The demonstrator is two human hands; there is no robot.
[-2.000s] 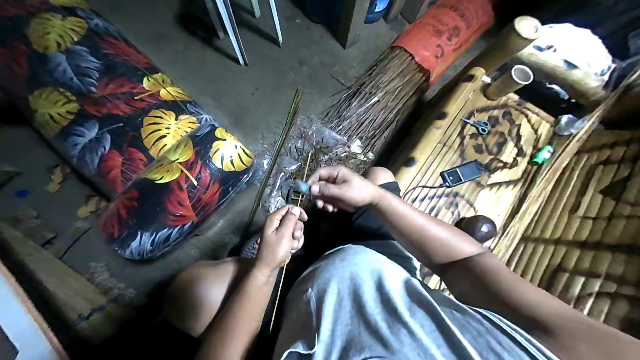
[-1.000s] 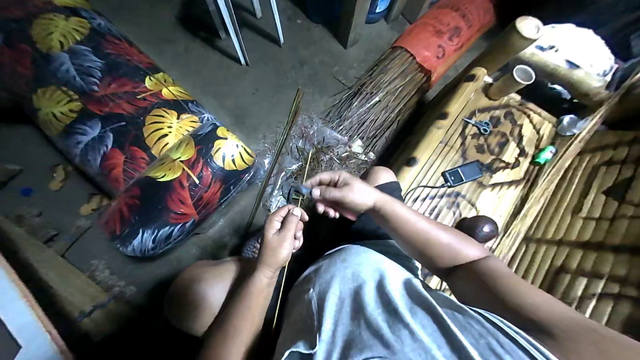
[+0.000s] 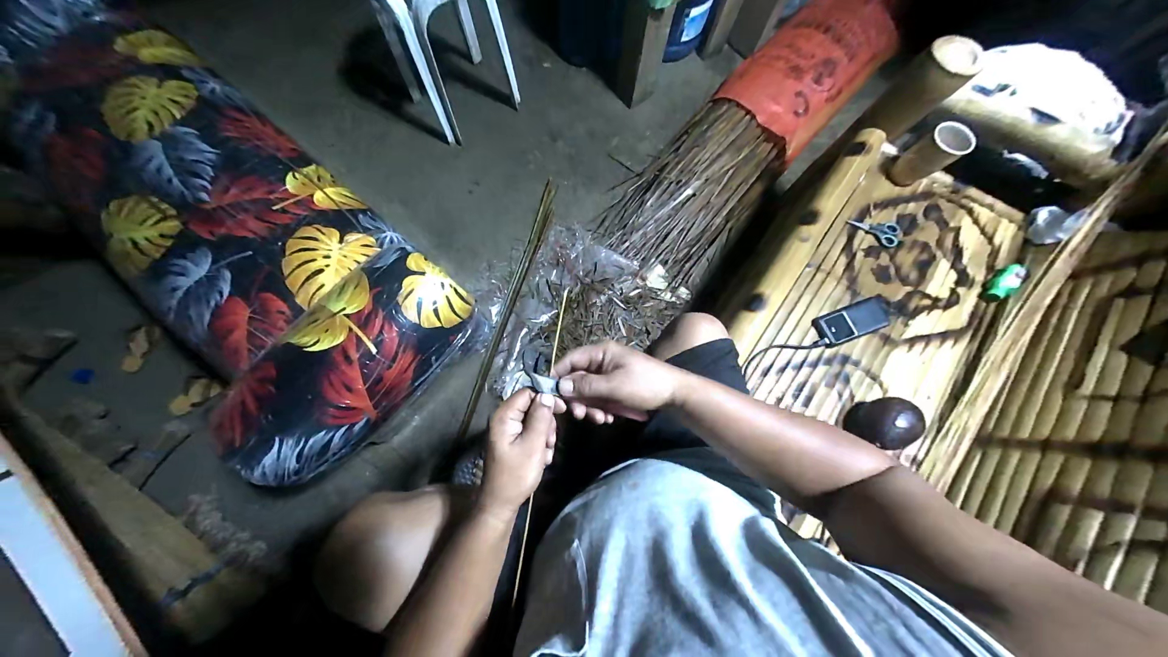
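Note:
My left hand [image 3: 522, 443] pinches a thin light strip [image 3: 557, 338], perhaps cane or bamboo, which runs from above my fingers down past my lap. Against the same strip, my right hand [image 3: 613, 381] grips a small grey piece [image 3: 545, 384], whose material I cannot tell. The two hands nearly touch. Behind them, on a sheet of clear plastic, lies a heap of brown shavings [image 3: 607, 315]. A few long thin sticks [image 3: 511, 319] slant up just left of the plastic.
A leaf-patterned, plastic-wrapped roll [image 3: 274, 237] lies at the left. Thin sticks poke from an orange sack [image 3: 803, 73]. On the bamboo bench [image 3: 803, 228] at the right are scissors [image 3: 878, 233], a corded black device [image 3: 851, 321] and a dark round object [image 3: 883, 423]. Plastic chair legs [image 3: 438, 73] stand at the top.

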